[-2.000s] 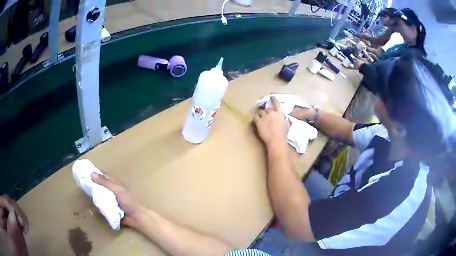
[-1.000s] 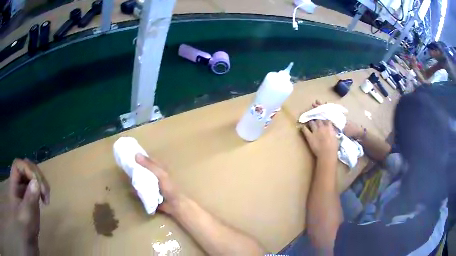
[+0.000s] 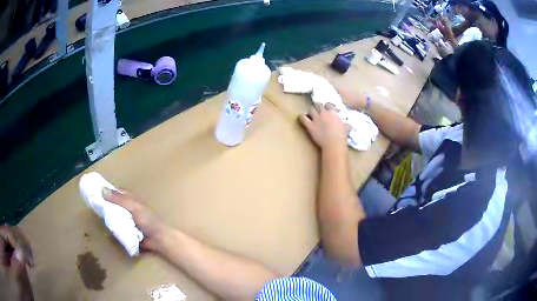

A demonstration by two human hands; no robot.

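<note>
My right hand [image 3: 139, 217] reaches in from the bottom and is closed on a folded white cloth [image 3: 110, 213], held at or just above the tan bench. Whether anything is inside the cloth is hidden. My left hand [image 3: 15, 247] is at the left edge, partly cut off and blurred, with its fingers curled; I cannot tell if it holds anything. A translucent white squeeze bottle [image 3: 239, 103] with a nozzle stands upright on the bench [image 3: 194, 176], to the right of my right hand and apart from it.
A purple handheld fan [image 3: 164, 70] lies on the green conveyor [image 3: 194, 53] beside a metal upright [image 3: 102, 76]. A seated co-worker [image 3: 436, 217] at right handles a white cloth [image 3: 330, 100]. Dark and white fans [image 3: 383, 60] lie farther up the bench. A damp patch [image 3: 91, 270] is near my hands.
The view has shifted back and forth. The purple fan has moved left along the conveyor, closer to the upright. The co-worker's cloth is more spread out. My right hand keeps its grip on the cloth.
</note>
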